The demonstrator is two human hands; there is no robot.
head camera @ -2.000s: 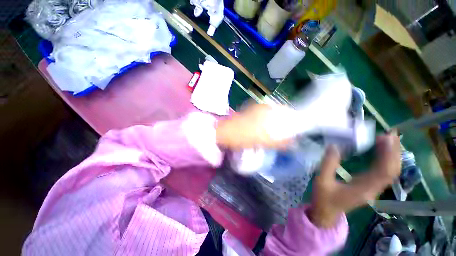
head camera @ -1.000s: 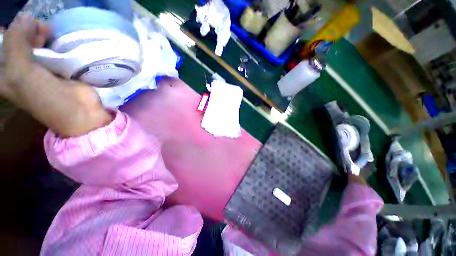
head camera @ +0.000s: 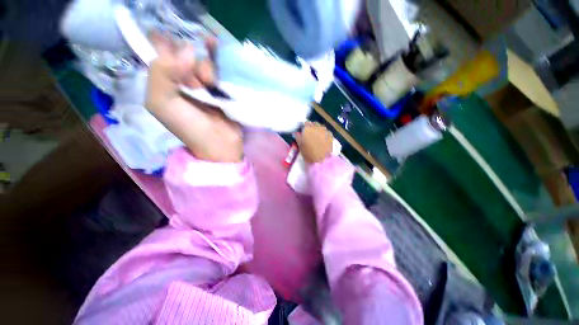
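Note:
My left hand (head camera: 200,95) is closed around a white headset (head camera: 270,117) with pale blue ear pads, held up at the upper left and blurred. A pale blue ring-shaped pad (head camera: 308,25) shows at the top edge; I cannot tell whether it belongs to the same headset. My right hand (head camera: 315,143) is on the stack of white cards (head camera: 297,176), its fingertips hidden, so its hold is unclear. The dark grey bag (head camera: 406,244) lies partly behind my right sleeve.
The pink-red mat (head camera: 276,216) lies between my arms. White bags (head camera: 143,136) are at the left. A small red item (head camera: 291,154) touches the cards. A blue tray (head camera: 365,89) of tool cups, a white bottle (head camera: 414,138) and a yellow item (head camera: 466,79) stand behind. A wrapped item (head camera: 532,270) is at right.
My right hand has moved left from the headset at the right to the white cards. My left hand has moved right in the picture with its headset. The view has shifted.

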